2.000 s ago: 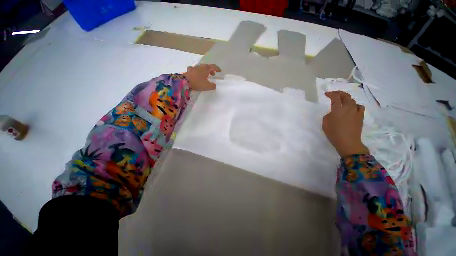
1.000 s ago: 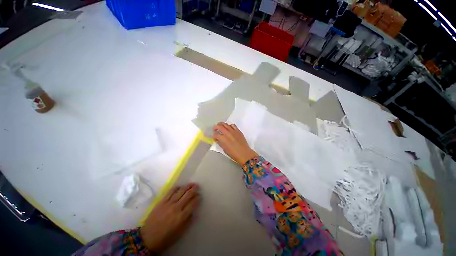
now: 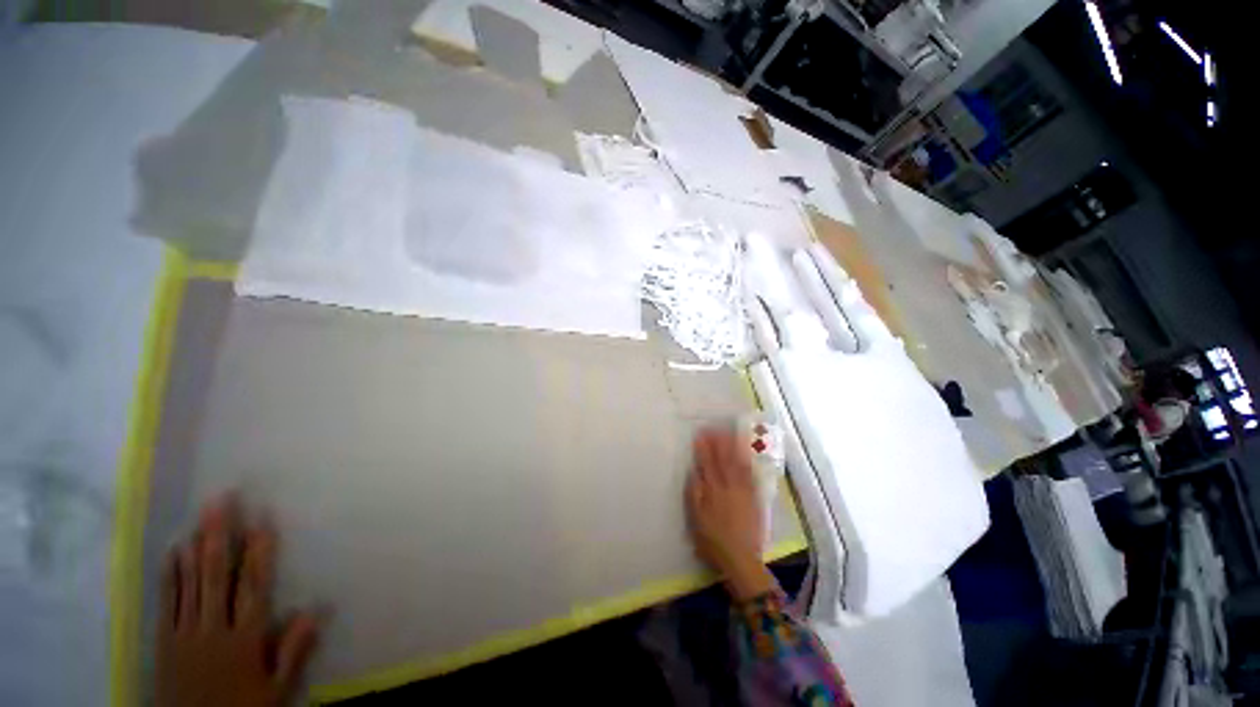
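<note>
A white cut panel (image 3: 553, 269) lies flat across the upper part of the grey board (image 3: 415, 456). My left hand (image 3: 228, 615) is blurred at the lower left, palm down over the board with its fingers apart and empty. My right hand (image 3: 726, 504) is blurred at the board's right side, against the white glue bottle (image 3: 760, 477) with red diamond labels. The hand partly hides the bottle, and I cannot tell whether the fingers grip it. A tangled heap of thin white strips (image 3: 698, 297) lies at the panel's right end.
Yellow tape (image 3: 141, 456) frames the board. A thick stack of white panels (image 3: 884, 463) lies right of the bottle. Grey template arms (image 3: 504, 49) show at the top. More white pieces (image 3: 1016, 325) lie farther along the table. Folded white sheets (image 3: 1071, 553) are beyond its edge at the right.
The view has swung right. My right hand has left the white panel's left edge and moved to the glue bottle. My left hand remains low on the left. The panel stack now shows fully.
</note>
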